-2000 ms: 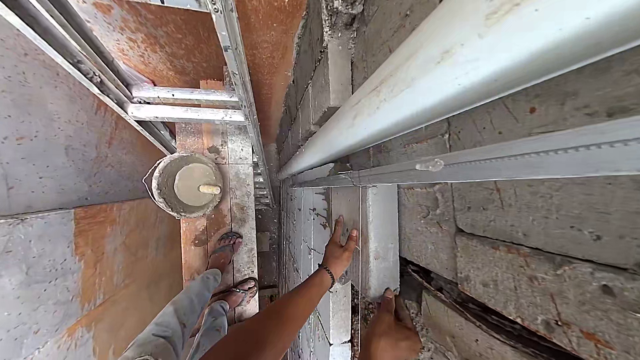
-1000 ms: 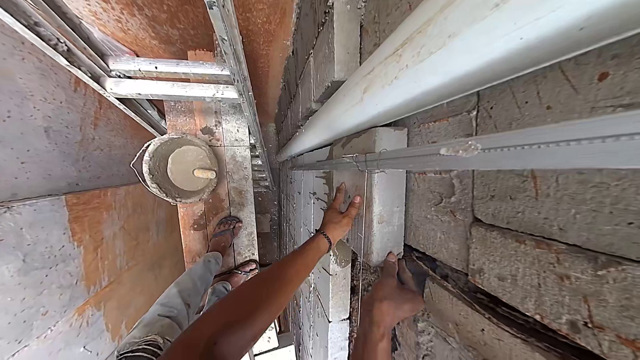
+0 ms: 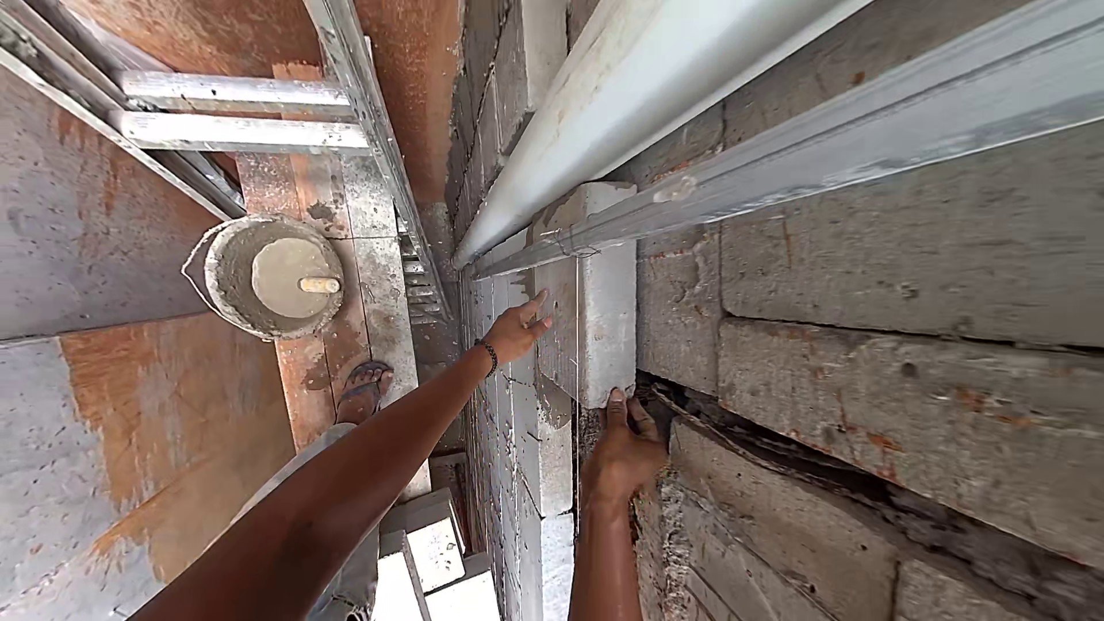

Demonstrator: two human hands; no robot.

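Observation:
A pale lightweight concrete block (image 3: 608, 319) lies on top of the block wall (image 3: 545, 448), partly under a metal straightedge or channel (image 3: 776, 164). My left hand (image 3: 516, 329), with a dark beaded bracelet, rests its spread fingers against the block's left face. Low at the block's near end is my right hand (image 3: 625, 448), thumb and fingertips touching its lower edge. A thin string runs along the block's left face. Whether either hand bears weight cannot be told.
A mortar bucket (image 3: 226, 276) with a handled tool in it stands on wooden planks (image 3: 384, 285) beside an aluminium ladder (image 3: 246, 131). A thick white pipe (image 3: 638, 95) slants overhead. More blocks (image 3: 431, 552) lie below. An older block wall (image 3: 897, 405) rises at right.
My left hand has slid from the block's upper face to its left side. My right hand stays at the near end, its fingers now closer under the edge.

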